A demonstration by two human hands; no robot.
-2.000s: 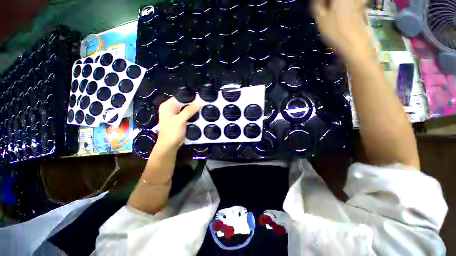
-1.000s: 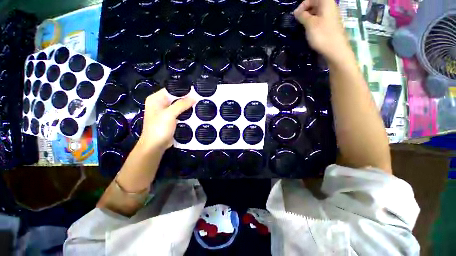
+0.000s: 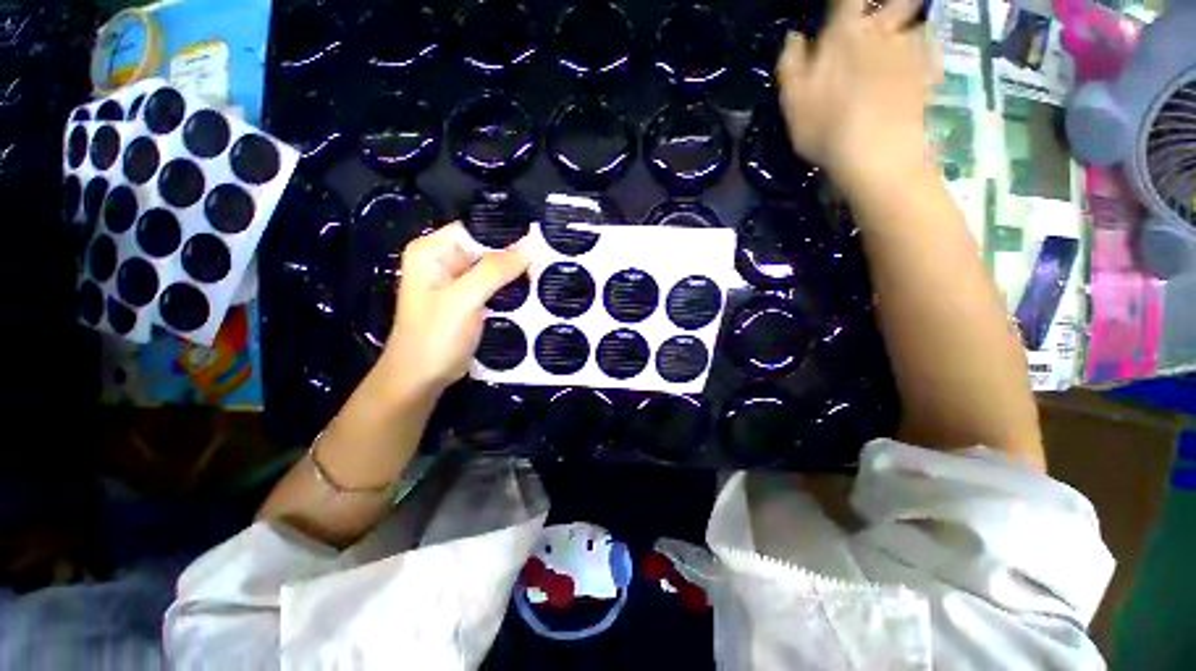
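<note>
My left hand (image 3: 439,308) grips the left side of a white label sheet (image 3: 597,321) with rows of round black labels. The sheet lies level over the near part of the black blister tray (image 3: 295,262). Two labels at its top edge stick out past the white paper. Round black parts (image 3: 590,138) sit in rows in the tray. My right hand (image 3: 859,98) is over the tray's far right area, blurred, with its fingers spread downward and forward. Whether a label is on its fingertips cannot be seen.
Spare label sheets (image 3: 177,216) lie left of the tray on a colourful printed sheet, with a yellowish tape roll (image 3: 127,50) behind them. Printed phone pictures (image 3: 1045,288) and a grey fan (image 3: 1174,144) are at the right. A dark mass is at the far left.
My right hand went from the far right edge to the tray's upper right area, and its fingers have spread since a second ago. One label fewer shows at the sheet's top than two seconds ago.
</note>
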